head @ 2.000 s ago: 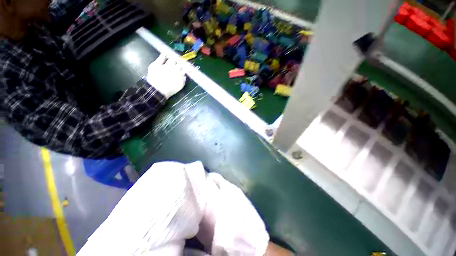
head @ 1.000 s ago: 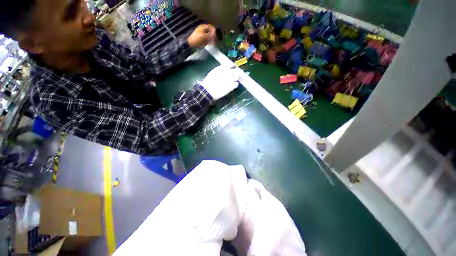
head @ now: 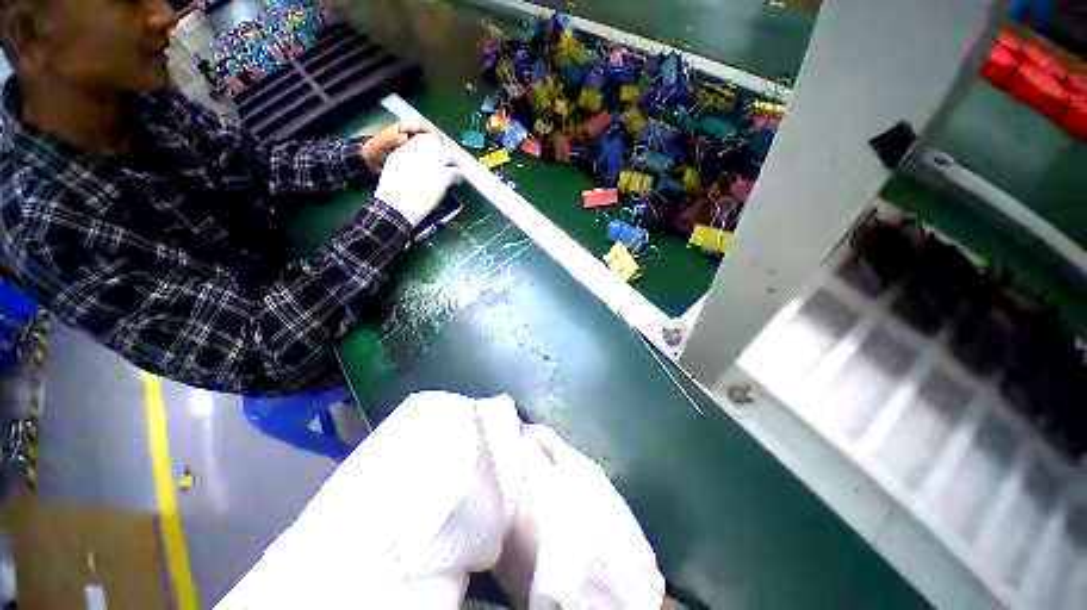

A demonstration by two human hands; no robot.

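Note:
A white-covered arm, apparently my left with a white-gloved hand (head: 578, 524), fills the bottom middle. It bends downward over the green bench (head: 739, 512), and its fingertips are hidden or cut off by the lower edge. A small dark patch shows between the white folds; I cannot tell what it is or whether the hand holds it. My right hand cannot be made out; only a tiny skin-toned sliver shows at the bottom edge.
A person in a plaid shirt (head: 286, 298) sits left, hands at the white rail (head: 554, 244). Beyond lie coloured clips (head: 638, 137) and a black slotted tray (head: 316, 89). A thin dark rod (head: 674, 375) lies by the post (head: 793, 167); a white tray (head: 834, 358) is right.
The view has swung left, then back right. The neighbour's bare hand has come to the gloved one at the rail. The thin dark rod now shows clearly. My white-covered arm keeps its pose.

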